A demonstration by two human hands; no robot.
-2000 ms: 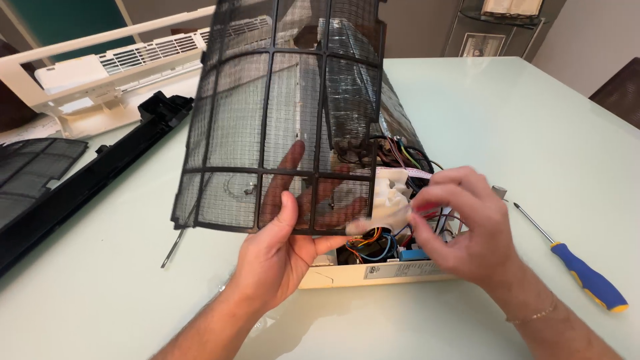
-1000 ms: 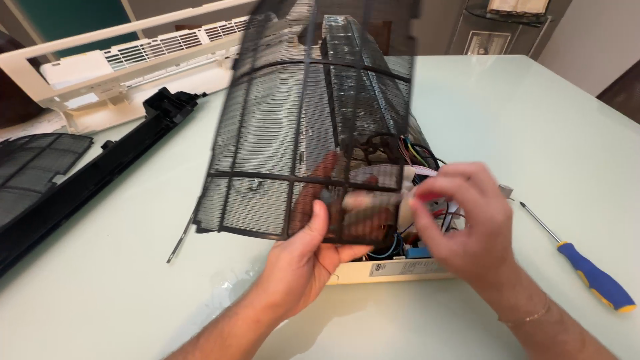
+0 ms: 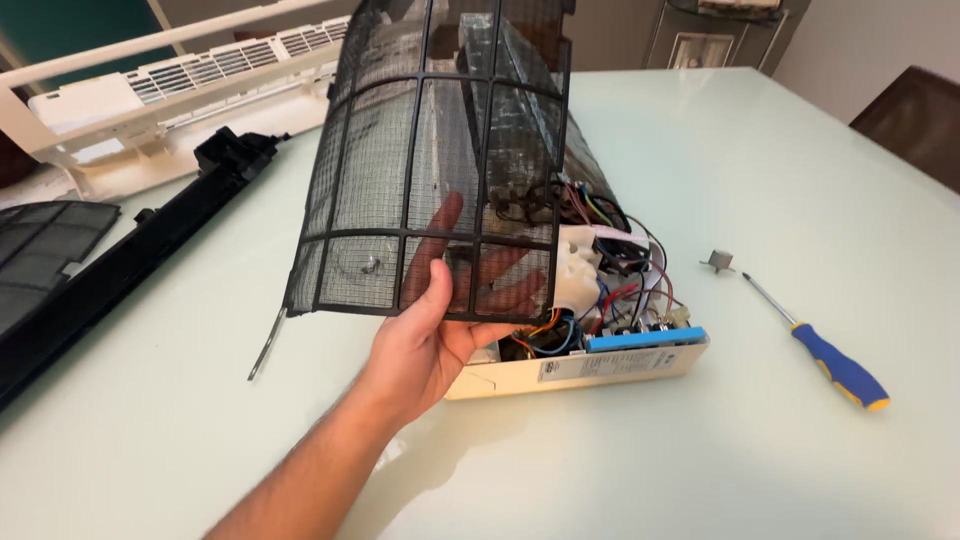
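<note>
Upright in my left hand (image 3: pixel 427 345) is a curved black mesh air filter (image 3: pixel 375 165), gripped at its lower edge with the thumb in front and the fingers behind the mesh. Behind it lies the opened indoor unit of an air conditioner (image 3: pixel 600 367), with coloured wires, a white moulded part (image 3: pixel 577 270) and a blue strip (image 3: pixel 645 339) at its near end. Its finned coil shows partly through the mesh. My right hand is out of view.
At the right lie a screwdriver with a blue and yellow handle (image 3: pixel 840 367) and a small metal part (image 3: pixel 721 261). A long black plastic piece (image 3: pixel 150 247), a second mesh filter (image 3: pixel 45 247) and a white plastic housing (image 3: pixel 150 142) occupy the left. A thin metal rod (image 3: pixel 267 345) pokes out below the held filter.
My right hand, earlier near the filter's lower right corner and the wiring, has left the view. My left hand still holds the filter.
</note>
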